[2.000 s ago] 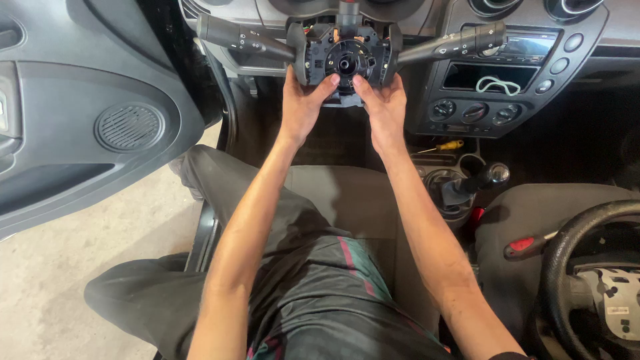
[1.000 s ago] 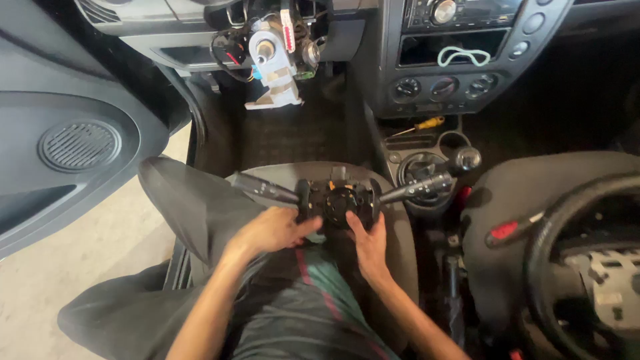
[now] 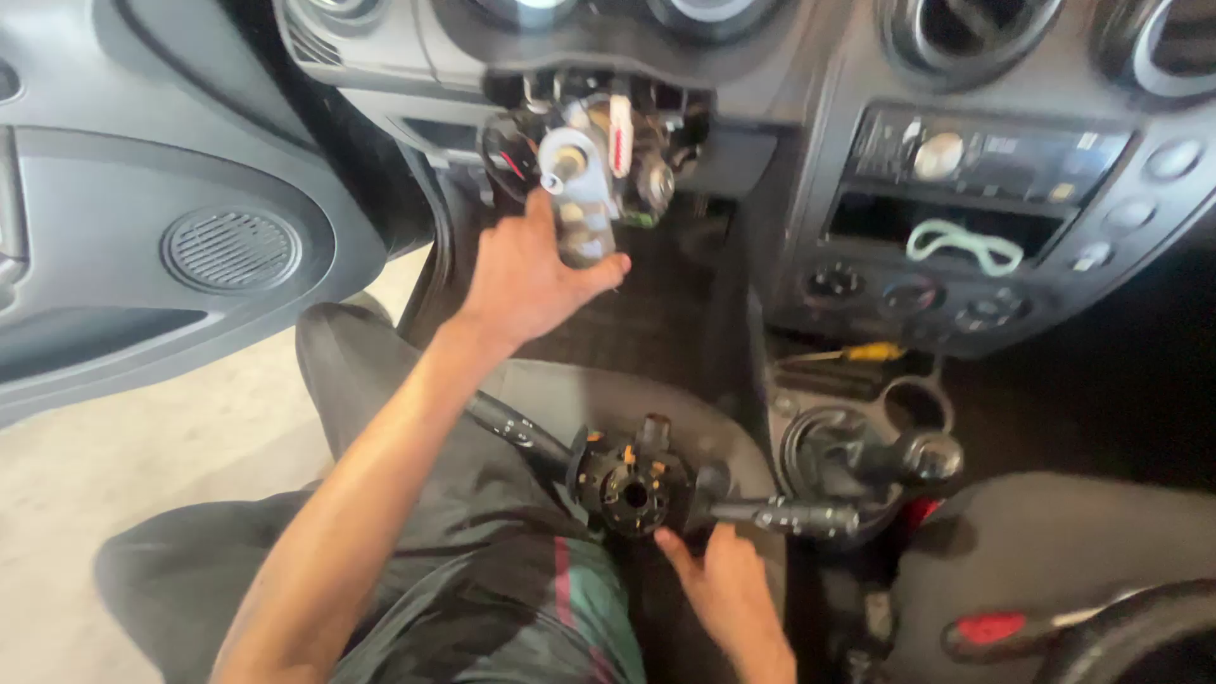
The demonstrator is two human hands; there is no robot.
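My left hand [image 3: 532,275] reaches to the exposed steering column [image 3: 570,161], its index finger near the shaft end and its thumb by the lower end of the metal bracket [image 3: 582,228]; whether it grips is unclear. Low in front of my lap is the black steering column switch assembly [image 3: 635,484], with one stalk [image 3: 518,427] pointing left and another stalk [image 3: 788,516] pointing right. My right hand [image 3: 727,589] holds this assembly at its lower right, the thumb on the round hub's edge and the fingers under the right stalk.
A yellow-handled screwdriver [image 3: 869,352] lies in the console tray beside the gear lever [image 3: 926,458]. On the passenger seat [image 3: 1064,532] are a red-handled tool [image 3: 993,629] and a removed steering wheel [image 3: 1130,632]. A pale cable loop [image 3: 964,245] hangs at the radio slot. The open door [image 3: 142,247] is left.
The switch assembly has come off the column, down to my lap, between both hands. Since then my left hand has let go of it and moved up to the bare column.
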